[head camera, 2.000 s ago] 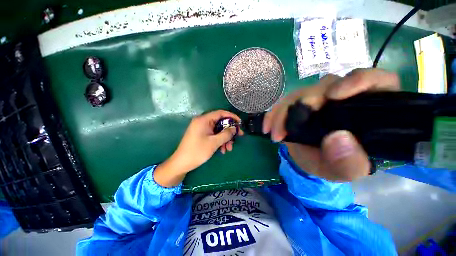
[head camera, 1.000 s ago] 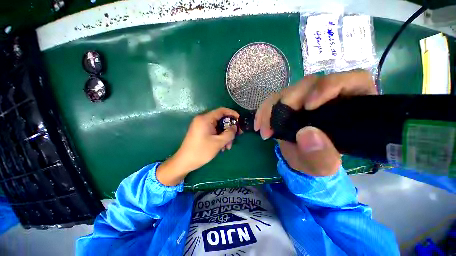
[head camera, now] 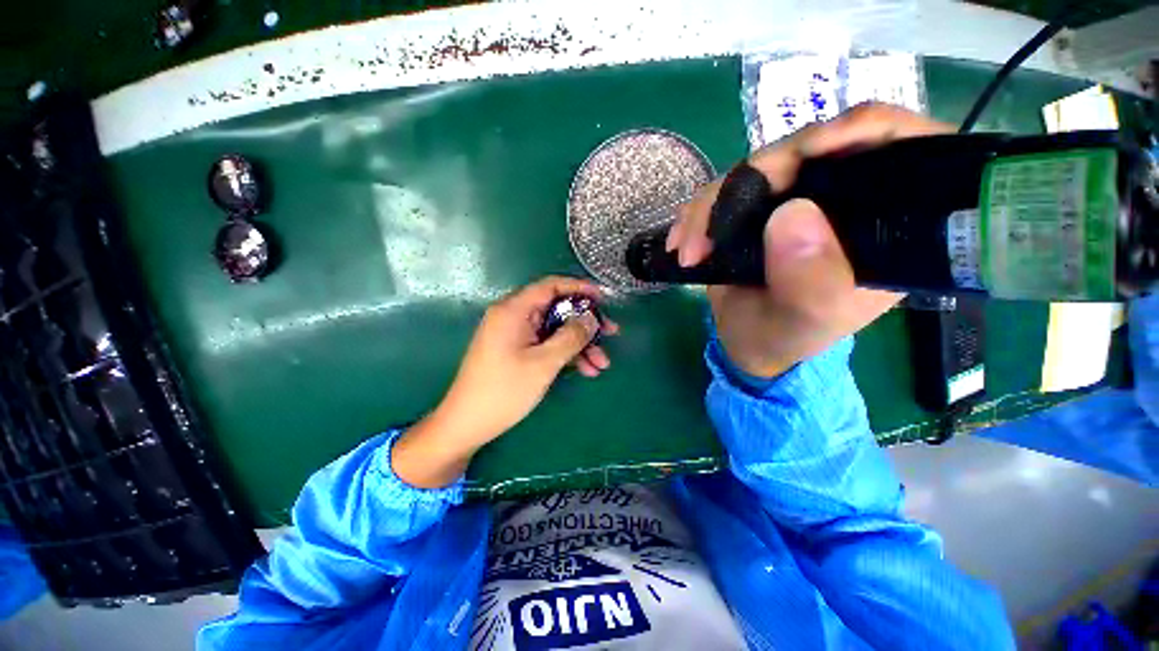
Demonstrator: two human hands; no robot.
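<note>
My left hand (head camera: 515,363) holds a small round dark unit (head camera: 569,314) with silvery details between its fingertips, just below the screw dish. My right hand (head camera: 794,254) grips the thick black electric screwdriver (head camera: 877,210), which has a green-and-white label. The driver's dark nose is over the lower right part of the round screw dish (head camera: 632,191), apart from the unit. The bit tip is too small to make out. The dish holds silvery grains. Two more round dark units (head camera: 235,185) stand one behind the other on the green mat at the left.
A black blister tray (head camera: 95,382) lies along the left edge. Clear bags with white labels (head camera: 786,95) lie beyond the dish. A black handheld device (head camera: 949,350) lies under the driver at right, near a white-and-yellow sheet (head camera: 1071,346). A black cord (head camera: 1010,64) curves at upper right. A scuffed white rail (head camera: 381,54) borders the mat.
My right hand and the screwdriver have moved up, taking the nose off the unit and over the dish. The black device has come into view. My left hand still holds the unit in nearly the same place.
</note>
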